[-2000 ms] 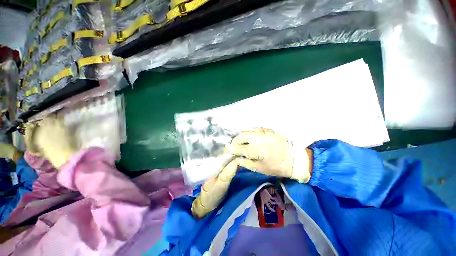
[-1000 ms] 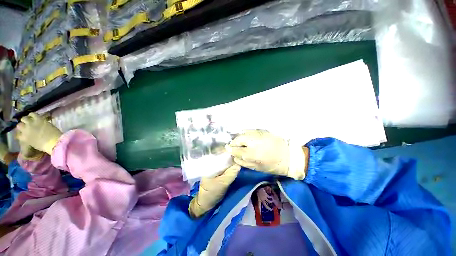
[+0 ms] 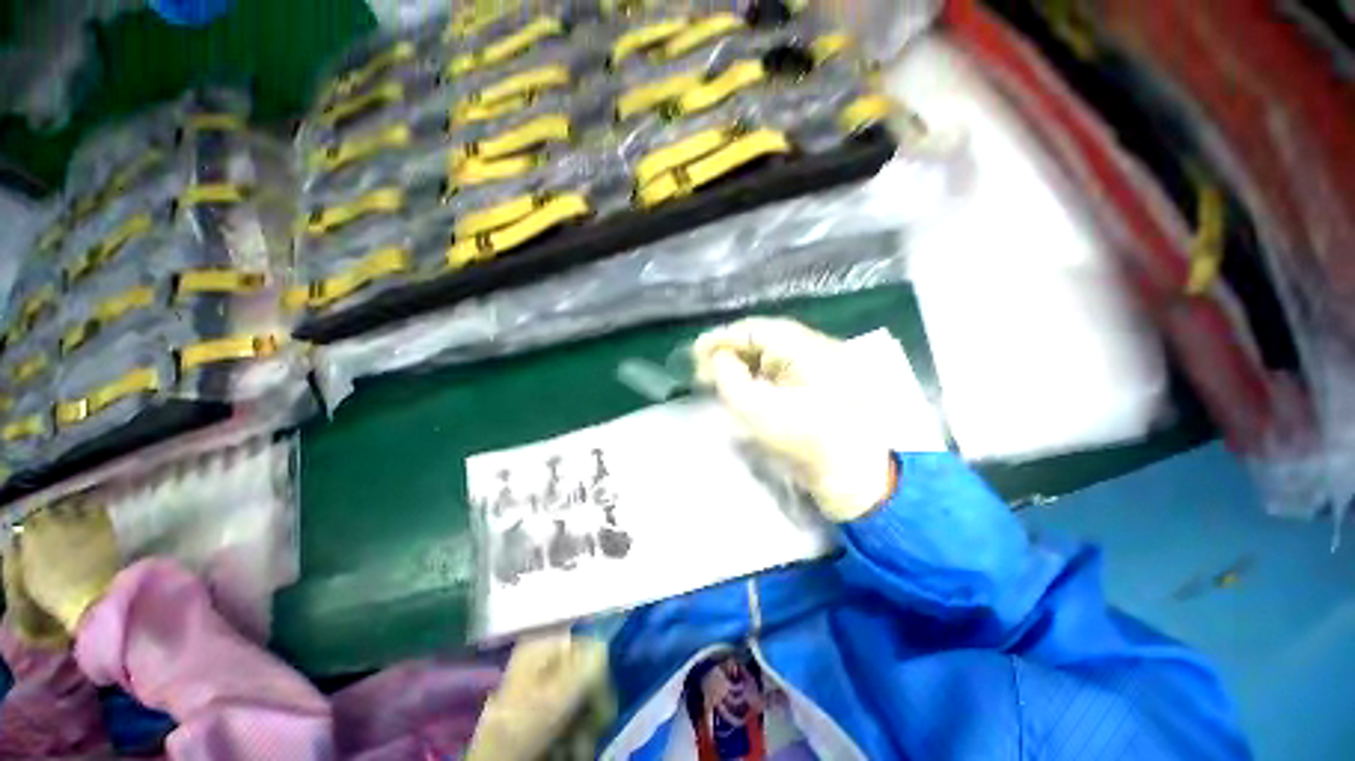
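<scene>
The film sticker sheet (image 3: 557,520), with rows of grey watch-like shapes, lies on the white backing paper (image 3: 699,483). My right hand (image 3: 788,402), in a cream glove, is raised over the back edge of the paper with its fingertips pinched. A small see-through film sticker (image 3: 650,381), blurred, sticks out to the left from these fingertips. My left hand (image 3: 543,691), also gloved, is low in front of the sheet's near edge. It is blurred, and its fingertips and anything in them cannot be made out.
Watch trays (image 3: 595,238) with yellow-strapped watches under clear plastic stand behind the green bench (image 3: 401,402). A bright white pile (image 3: 1025,327) lies at right, beside stacked red-edged trays (image 3: 1100,164) in plastic. A co-worker's pink sleeve (image 3: 193,654) and gloved hand are at left.
My right hand has left the sticker sheet and risen back and to the right, with a clear piece now showing at its fingertips. My left hand has drawn down, apart from it. The view has turned toward the trays.
</scene>
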